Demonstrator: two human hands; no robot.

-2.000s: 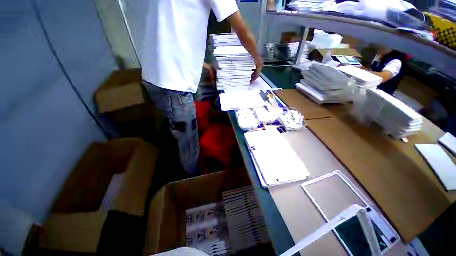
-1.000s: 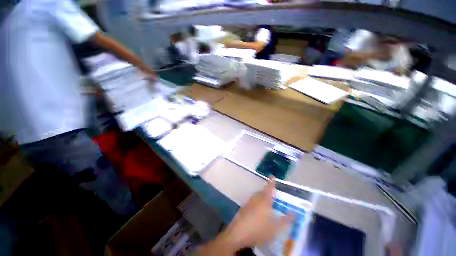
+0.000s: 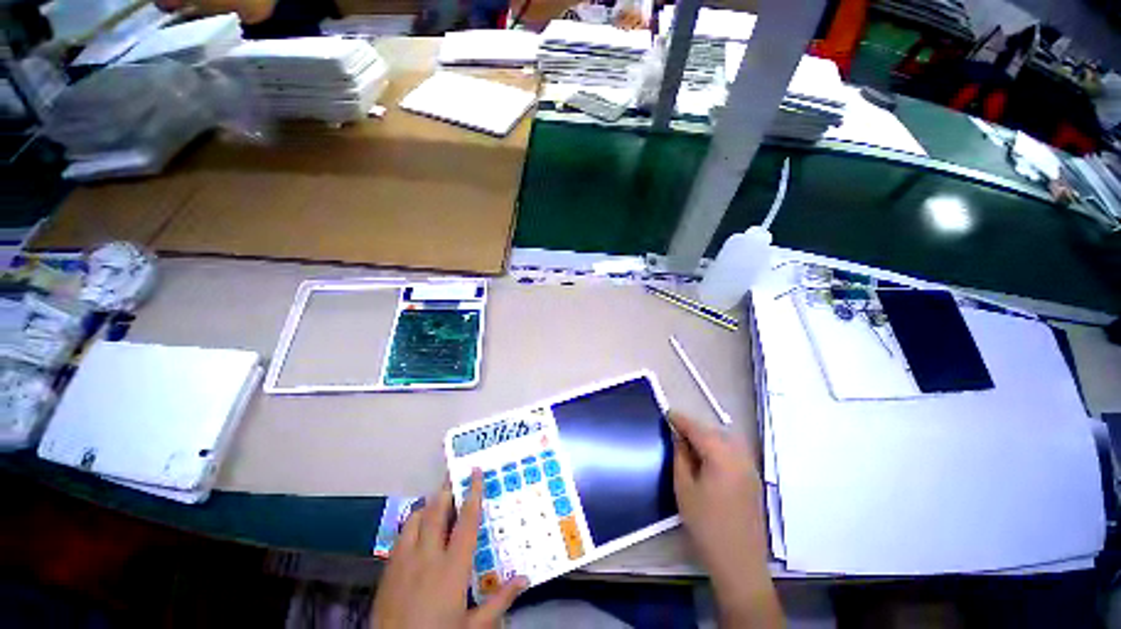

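A calculator with a writing tablet point(image 3: 615, 461) lies tilted at the front edge of the board, blue, white and orange keys left, dark glossy panel right. Its narrow display shows dark digits. My left hand point(image 3: 430, 559) is at its left side, fingers over the left keys, thumb at the lower edge. My right hand point(image 3: 719, 498) grips its right edge. A front frame point(image 3: 280, 356) with an empty window and a green board lies behind, to the left. A back half with a dark sheet point(image 3: 937, 340) and exposed wires lies on white sheets at the right.
Closed white units point(image 3: 154, 412) lie at left beside bagged bundles point(image 3: 117, 277). A stylus point(image 3: 701, 381), thin sticks point(image 3: 692, 307) and a squeeze bottle point(image 3: 738, 264) stand or lie near a metal post point(image 3: 738, 135). White sheets point(image 3: 922, 485) are stacked right. Cardboard point(image 3: 320, 197) lies behind.
The view has swung right from the boxes and the standing person to the bench. The calculator, blurred and partly in view before, now shows fully, with both hands on it.
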